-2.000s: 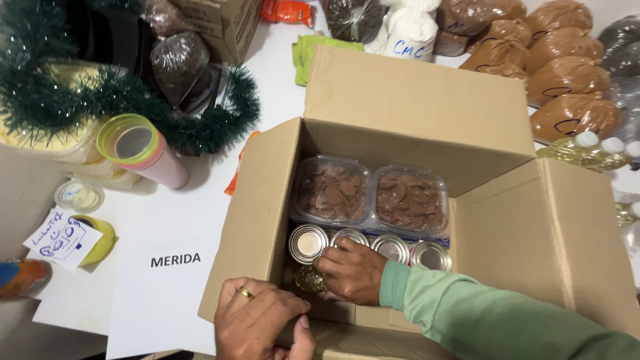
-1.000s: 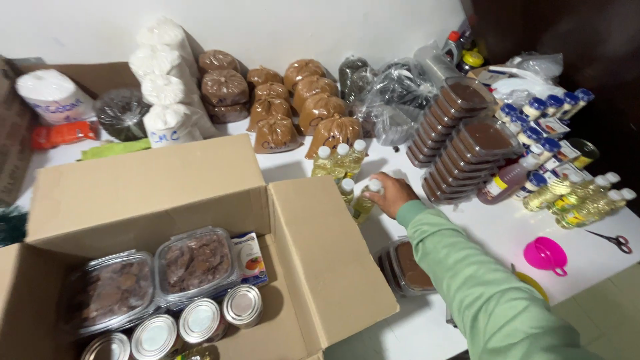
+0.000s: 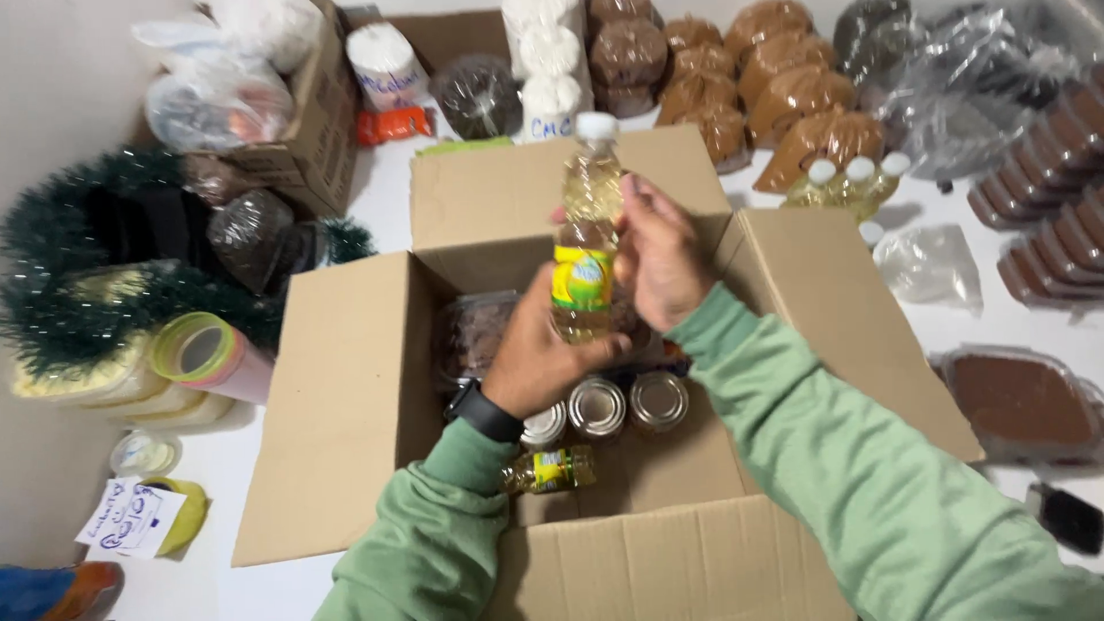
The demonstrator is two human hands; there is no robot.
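Observation:
Above an open cardboard box (image 3: 332, 405), my left hand (image 3: 543, 345) is closed around the lower part of a clear plastic bottle of yellow liquid (image 3: 583, 280) with a white cap. My right hand (image 3: 660, 250) touches the bottle's upper side with its fingers; whether it also bears the weight, I cannot tell. Inside the box, a clear tub of brown pieces (image 3: 483, 332) sits at the back left, partly behind my left hand. Several metal cans (image 3: 597, 408) stand in a row in front of it. A second bottle of yellow liquid (image 3: 552, 470) lies on its side before the cans.
Bags of brown powder (image 3: 819, 142) and capped bottles (image 3: 854, 185) stand behind the box. Stacked brown-filled containers (image 3: 1056, 147) are at the right, with a single one (image 3: 1022, 405) nearer. Nested plastic cups (image 3: 211, 354) and green tinsel (image 3: 78, 216) lie left. Box flaps spread outward.
A second ago my right hand was at the bottles right of the box; now it is over the box, at a bottle that my left hand grips. The view has swung back left.

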